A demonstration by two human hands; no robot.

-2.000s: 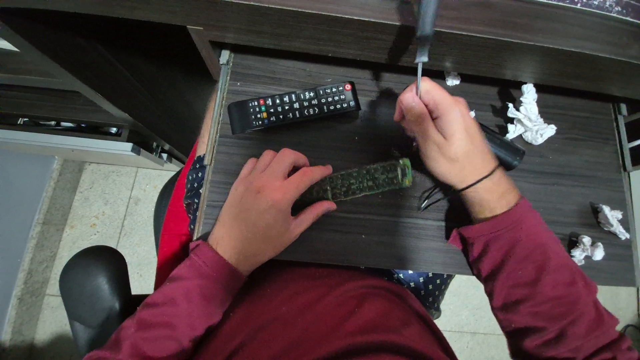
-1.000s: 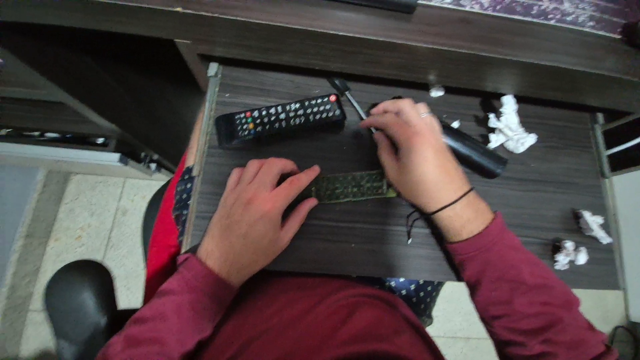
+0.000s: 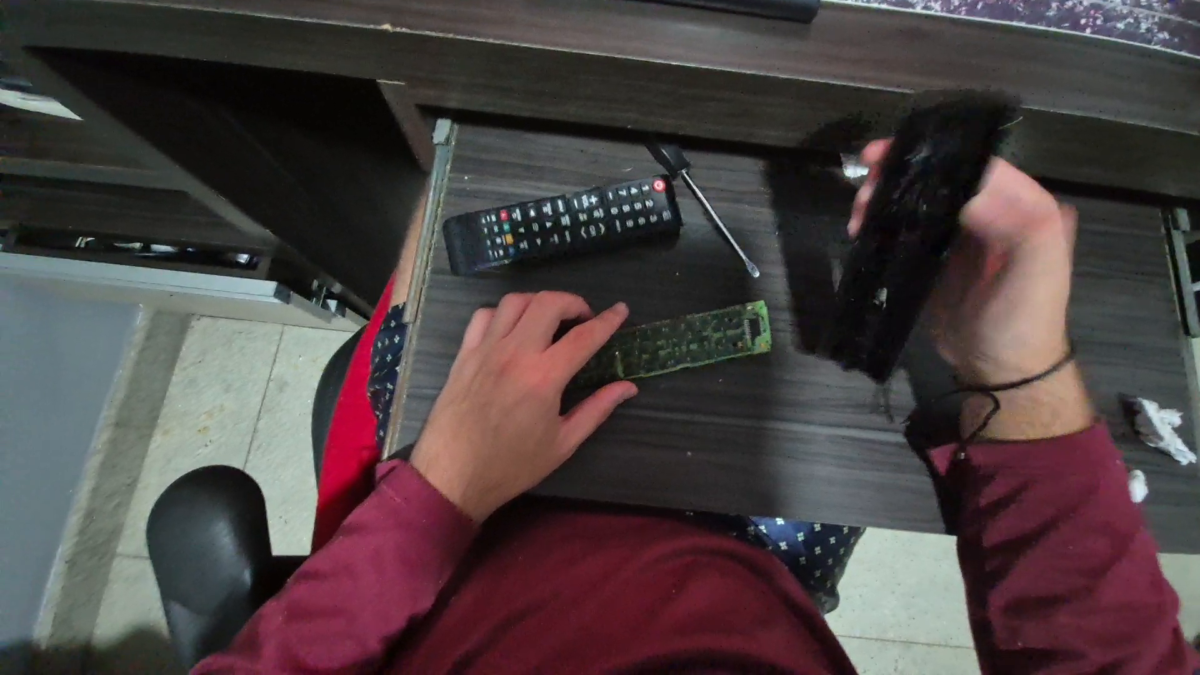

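Observation:
My left hand [image 3: 530, 394] grips the left end of a narrow green circuit board [image 3: 694, 342] between thumb and fingers, over a dark wood-grain drawer [image 3: 731, 450]. In my right hand [image 3: 1008, 253] is a long black plastic shell [image 3: 914, 234], raised and blurred, tilted with its lower end toward the board. The black remote control's button side [image 3: 567, 225] faces up, above my left hand in the view. A screwdriver [image 3: 717, 220] with a dark handle and a metal shaft lies between the remote part and the shell, touching neither hand.
Crumpled white paper [image 3: 1162, 429] lies at the drawer's right side, with a smaller piece [image 3: 1137, 486] near it. The desk edge [image 3: 656, 66] runs across behind the drawer. A black chair armrest [image 3: 208, 553] is at the lower left.
My right hand has let go of the screwdriver, which now lies on the drawer, and has picked up the black shell that lay at the right. My left hand stays at the board's left end.

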